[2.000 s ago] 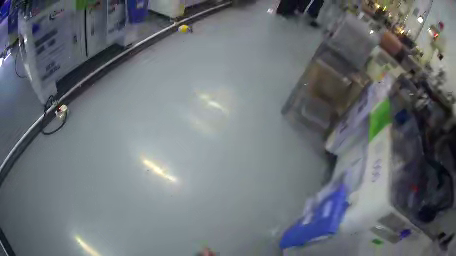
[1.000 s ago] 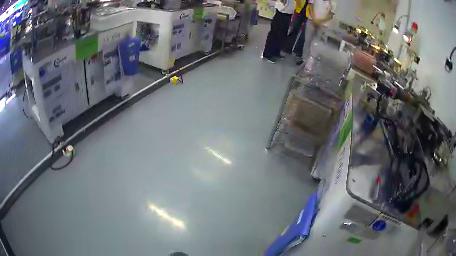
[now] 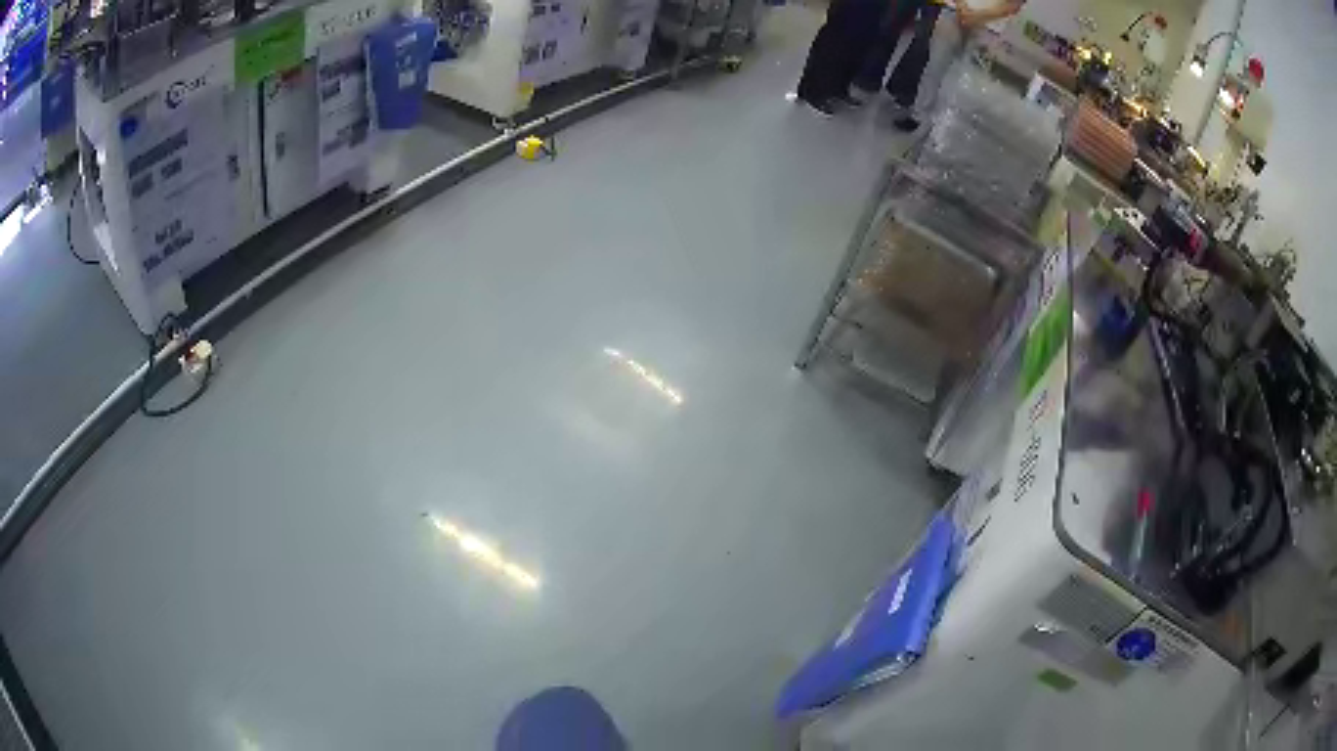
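Neither of my hands is in view. Nearest on the right is a white machine bench [image 3: 1012, 587] with a metal top. Black cables [image 3: 1232, 514] lie on that top. A blue folder [image 3: 880, 624] hangs tilted on the bench's side. A rounded blue-grey thing [image 3: 562, 722] is cut off by the bottom edge; I cannot tell what it is.
A rack cart [image 3: 924, 286] stands beyond the right bench. White machine benches [image 3: 183, 184] with a blue bin [image 3: 399, 74] line the left. Floor trunking [image 3: 293, 250] curves along them, a cable with plug [image 3: 195, 357] beside it. People's legs [image 3: 836, 52] are at the aisle's far end.
The view tilts up, then partly down again, and is sharper than two seconds ago. The rounded blue-grey thing now shows larger at the bottom edge. The people remain at the far end.
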